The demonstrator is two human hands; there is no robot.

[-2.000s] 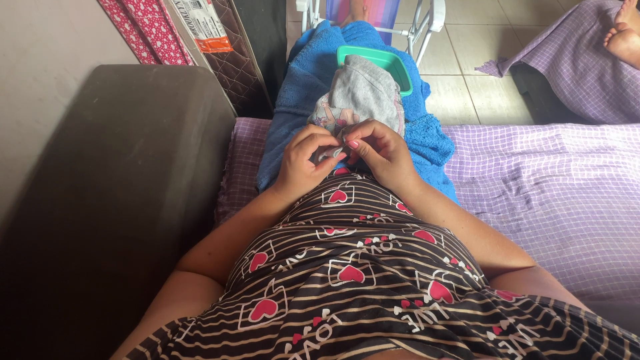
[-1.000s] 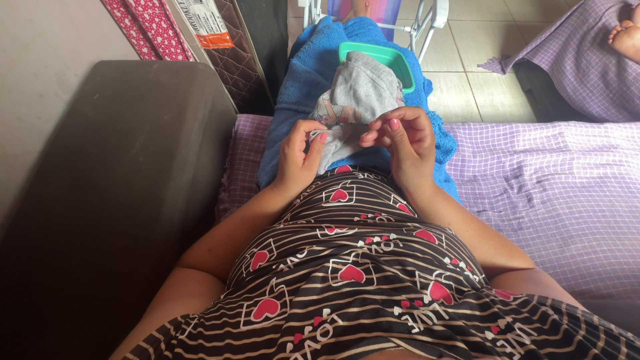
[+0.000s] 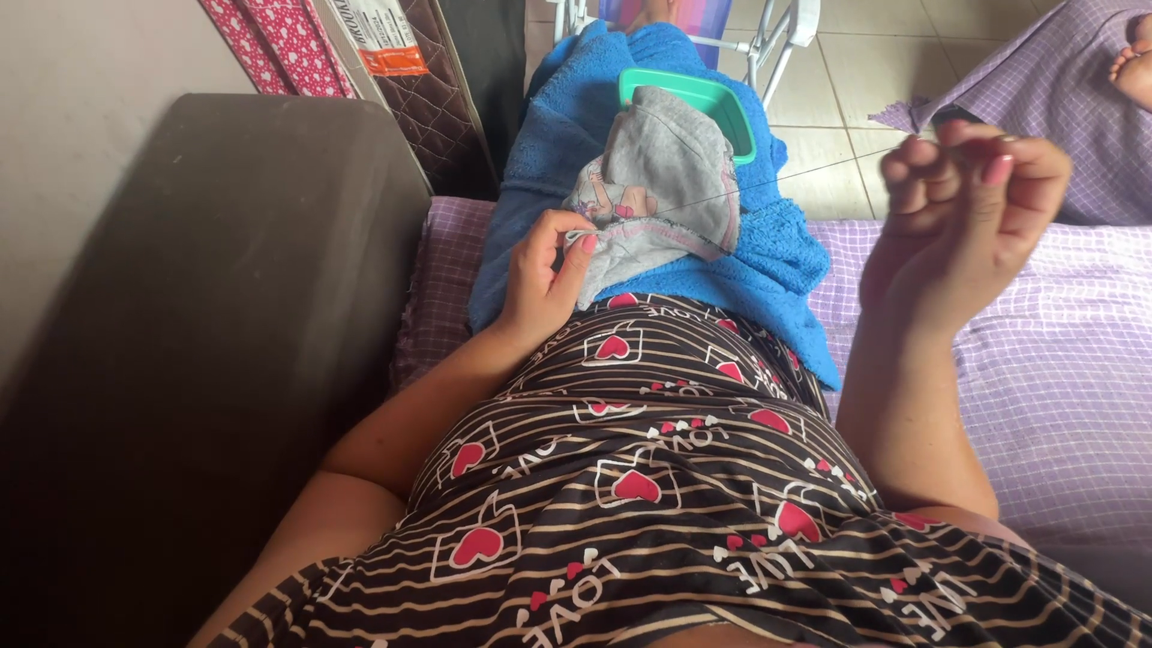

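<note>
A grey printed cloth garment (image 3: 670, 153) lies over a blue towel (image 3: 549, 162) on my lap. My left hand (image 3: 553, 270) pinches the garment's edge between thumb and fingers, at its near left side. A thin dark thread (image 3: 801, 173) runs taut from the garment up to my right hand (image 3: 967, 207), which is raised to the right with thumb and fingers pinched together. Whether a needle is between those fingers cannot be seen. Behind the garment, partly covered by it, sits a green plastic tub (image 3: 693, 94).
A dark sofa armrest (image 3: 261, 225) stands at the left. A purple checked cover (image 3: 1062, 360) lies under me. Ahead are a folding chair's white frame (image 3: 787, 40), a quilted mattress side (image 3: 423, 108) and floor tiles (image 3: 810, 90). Another person's foot (image 3: 1132, 76) shows at the far right.
My right hand has moved away from the garment, up and to the right, and the thread now stretches between them. Two seconds ago both hands were together at the garment's near edge.
</note>
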